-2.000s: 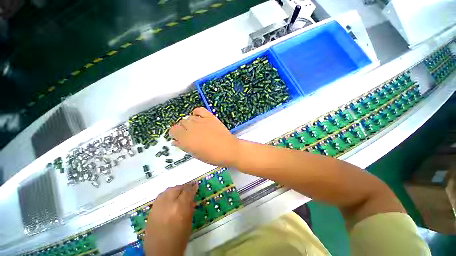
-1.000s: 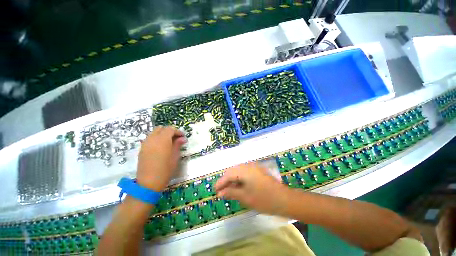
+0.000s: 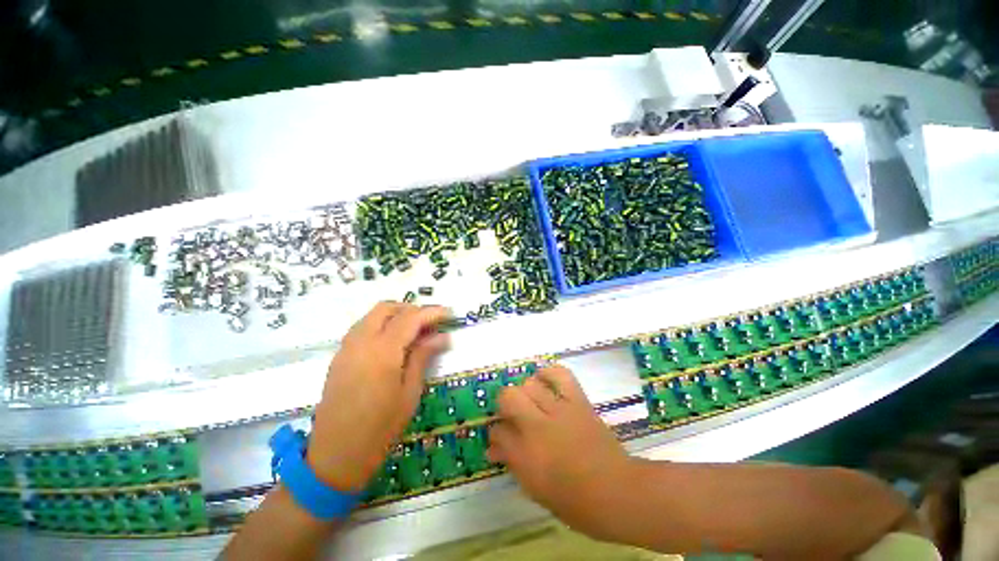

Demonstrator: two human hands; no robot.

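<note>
A green circuit board panel (image 3: 438, 460) lies in the track in front of me, with small parts in rows. My left hand (image 3: 378, 389) is over its left part, fingertips near the front edge of the loose capacitors; a dark piece shows by them, but whether it is held is unclear. My right hand (image 3: 559, 444) is over the panel's right end, fingers bent down at the boards; its fingertips hide anything between them. Dark green capacitors (image 3: 438, 219) lie in a pile behind. More fill the left section of the blue bin (image 3: 630, 219).
Silver metal parts (image 3: 252, 263) lie left of the pile. Ribbed grey blocks stand at the near left (image 3: 66, 329) and back left (image 3: 137, 175). Another board panel (image 3: 789, 340) is on the right, and one (image 3: 115, 482) on the left. The bin's right section (image 3: 783, 192) holds nothing.
The view has shifted. The panels have moved relative to the bin, opening a gap before the right panel. My right hand is now down at the boards; my left hand remains near the pile's front edge.
</note>
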